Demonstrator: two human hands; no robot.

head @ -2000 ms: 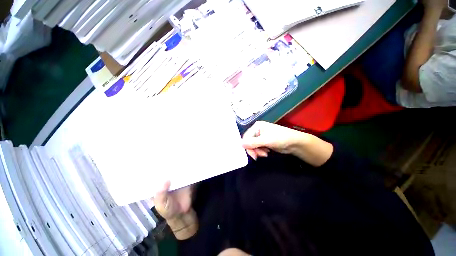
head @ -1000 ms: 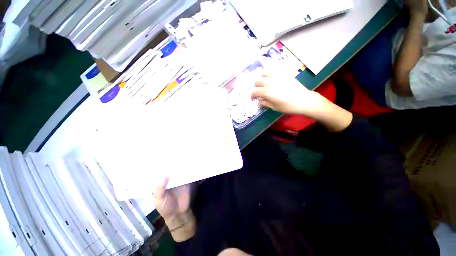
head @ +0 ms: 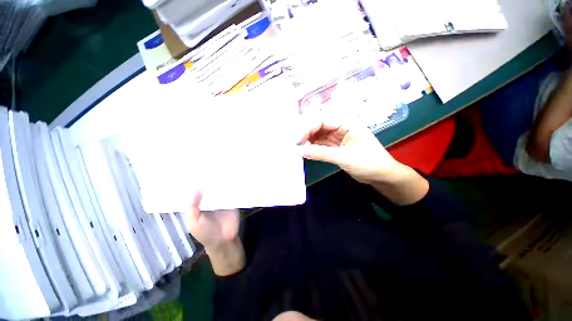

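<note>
A flat white housing with rounded corners lies in front of me, its surface glaring blank. My left hand holds its near edge, thumb on top and the fingers partly hidden below. My right hand is at its right edge, with thumb and forefinger pinched together. A small white part seems to be between the fingertips, but the glare blurs it. The clear parts box is just beyond my right hand, at the bench edge, partly covered by the hand.
A leaning row of white housings stands at left, with another stack at the top. A printed sheet bears slim white sticks. More housings lie on board at upper right. A red stool and a neighbour's arm are at right.
My right hand has moved from over the parts box back to the housing's right edge. The view has shifted, and the housing's near edge now looks more level. My left hand still holds it.
</note>
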